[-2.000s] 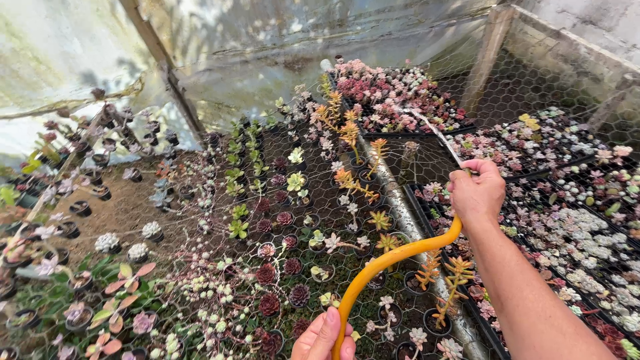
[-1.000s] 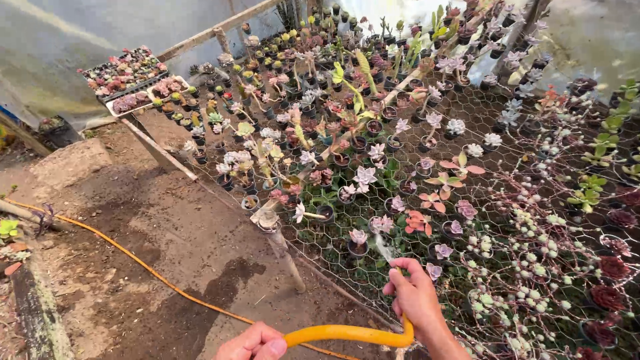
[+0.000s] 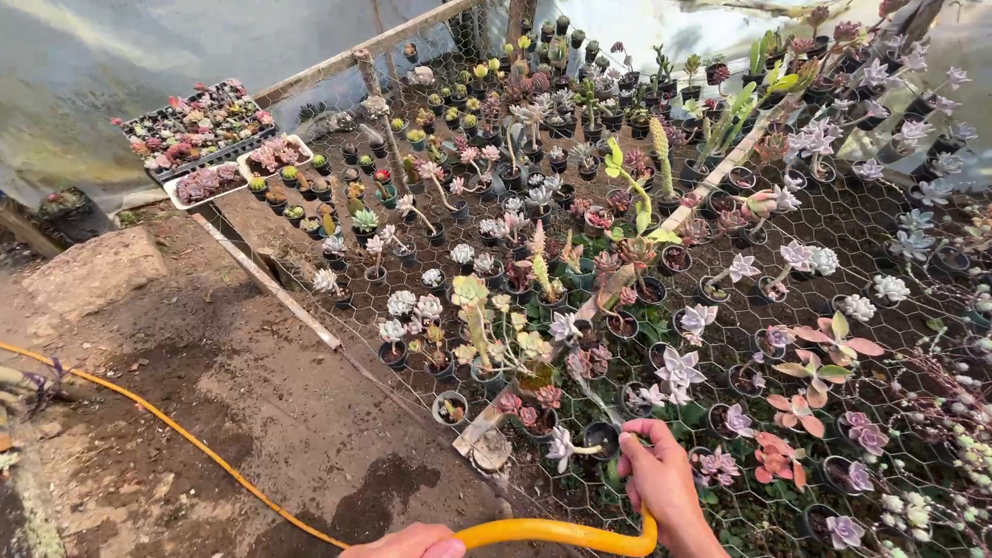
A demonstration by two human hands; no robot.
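My right hand grips the end of a yellow hose, its thumb and finger at the mouth, and a thin stream of water leaves it toward the potted succulents. The hose bends below that hand and runs left to my left hand, which is closed around it at the bottom edge and partly out of view. Just left of my right fingertips is a small black pot with a pale rosette succulent leaning out. A lilac rosette succulent stands beyond my right hand.
Chicken wire with wooden beams holds many potted succulents. A black tray of succulents and two white trays stand at the far left corner. The hose's orange length crosses the dirt floor, near a large stone.
The view has swung left, from the reddish succulents and metal pipe to the bed's corner and dirt floor. Both hands stay on the hose.
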